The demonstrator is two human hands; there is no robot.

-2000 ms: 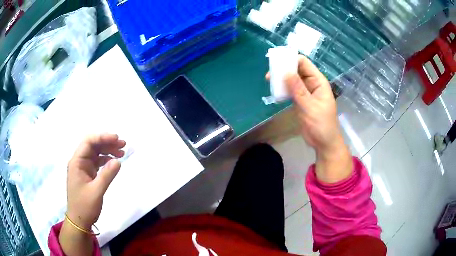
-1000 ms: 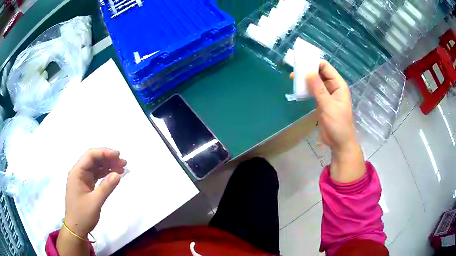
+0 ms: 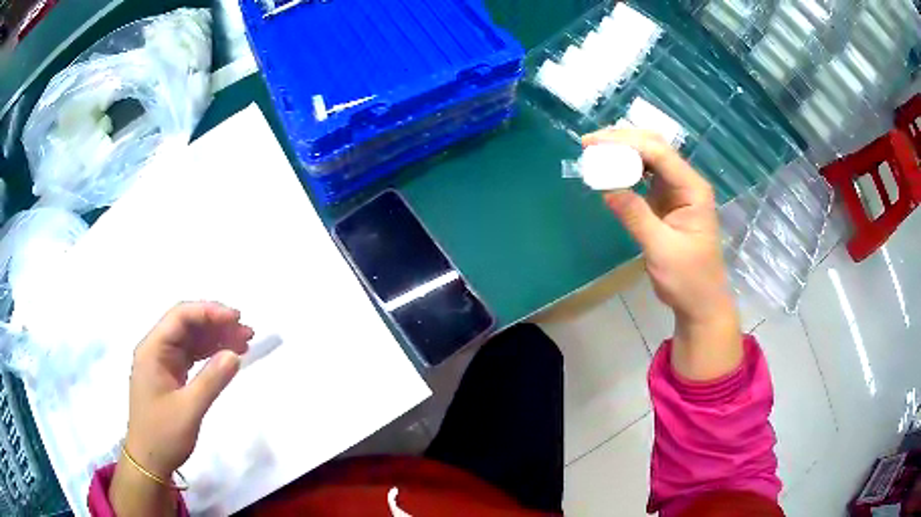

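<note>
My right hand (image 3: 679,217) holds a white plastic housing (image 3: 612,167) between thumb and fingers, above the green bench edge. Its rounded white end faces me, and a small clear tab sticks out at its left. My left hand (image 3: 187,379) pinches a small pale translucent piece (image 3: 262,351) between thumb and forefinger, over a large white sheet or tray (image 3: 333,353). The small piece is too blurred to tell its exact shape. A clear blister tray (image 3: 722,131) with white blocks in some slots lies behind my right hand.
A smartphone (image 3: 414,275) lies beside the white surface, below stacked blue trays (image 3: 404,76). Crumpled clear bags (image 3: 76,131) are at the left. More clear trays (image 3: 783,252) reach past the bench edge at right. A red stand (image 3: 877,187) is on the floor.
The housing in my right hand has turned from its long side to its rounded end. My left hand stays nearly in place, with its small piece showing more. The camera view has shifted slightly.
</note>
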